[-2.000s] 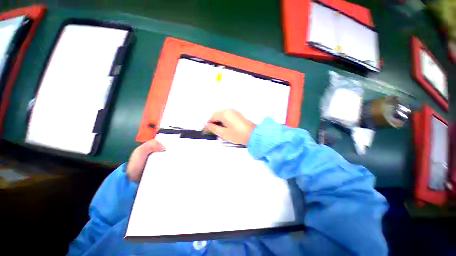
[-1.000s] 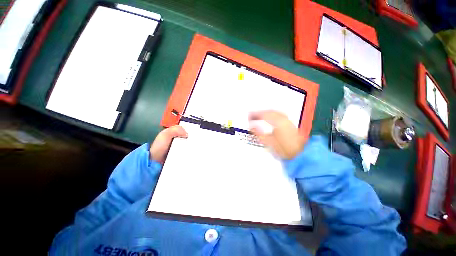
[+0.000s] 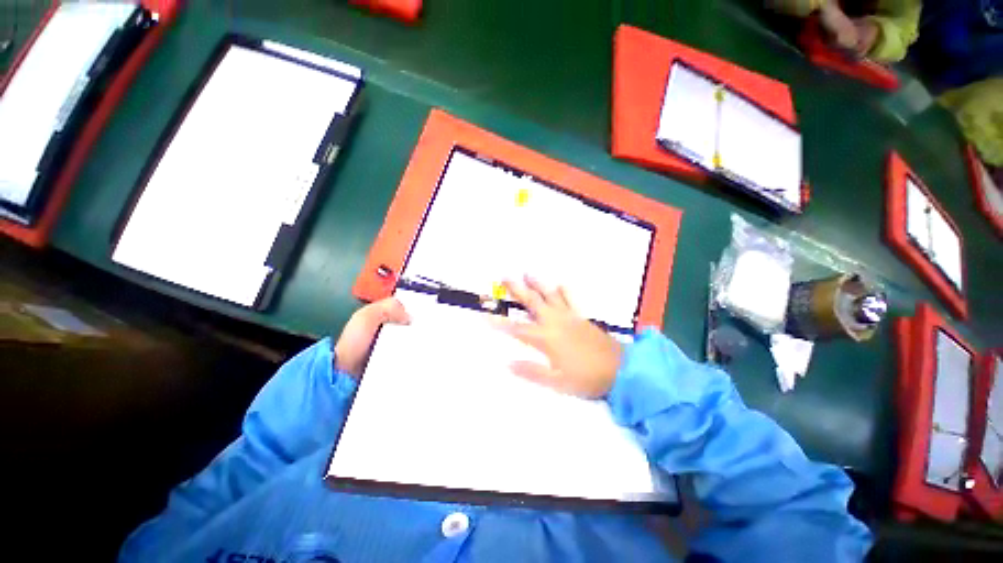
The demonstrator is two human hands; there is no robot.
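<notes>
A display module (image 3: 484,423) lies white back up in front of my body, its far edge meeting the near side of a red-orange foam tray (image 3: 550,167). A backlight unit (image 3: 550,236) with small yellow tabs sits in that tray. My left hand (image 3: 368,333) holds the module's far left corner, thumb on top. My right hand (image 3: 563,339) rests with spread fingers over the module's far edge, fingertips near a yellow tab; it grips nothing that I can see. It hides part of the black strip along that edge.
A white-backed panel (image 3: 237,170) lies on the green bench at left, beside another unit in a tray. At right are a plastic bag of wipes (image 3: 756,280), a brownish bottle (image 3: 827,306) and a loose wipe (image 3: 791,359). More trays stand beyond; another person's hands (image 3: 852,31) show at top right.
My right hand, blurred above the far edge a second ago, now lies flatter with fingers spread, slightly to the left. My left hand still holds the corner. The view has shifted slightly.
</notes>
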